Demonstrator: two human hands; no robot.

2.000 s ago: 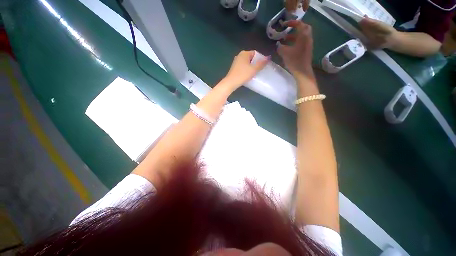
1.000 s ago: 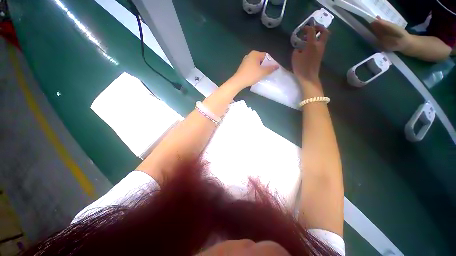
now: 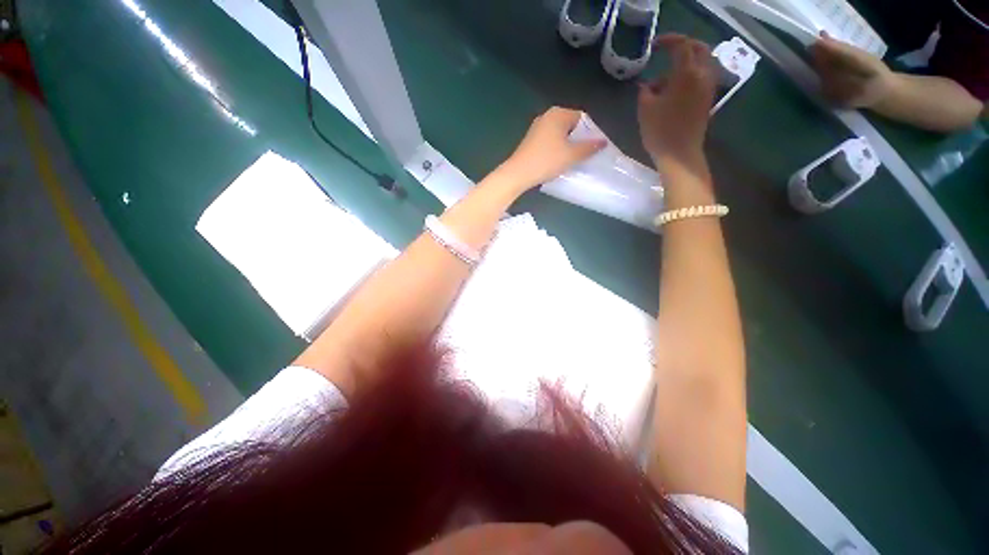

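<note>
My left hand (image 3: 551, 146) pinches one end of a white, glossy sticker sheet (image 3: 609, 184), which bends toward my right wrist. My right hand (image 3: 678, 103) is raised over the green belt with its fingers curled; whether a sticker is at the fingertips cannot be seen. A white plastic housing (image 3: 736, 63) lies just behind and right of my right hand, partly hidden by it. Another housing (image 3: 628, 41) stands left of my fingers. A large bright stack of sticker sheets (image 3: 553, 325) lies before me between my forearms.
A second white stack (image 3: 287, 244) lies at left. A white metal post (image 3: 374, 87) with a black cable (image 3: 311, 103) stands behind it. More housings (image 3: 833, 176) sit on the belt at right. Another person's hand (image 3: 851, 74) holds a white sheet at upper right.
The housings have shifted right across the view. My right hand has moved off the housing it was at, up and slightly left relative to it. My left hand still holds the sheet.
</note>
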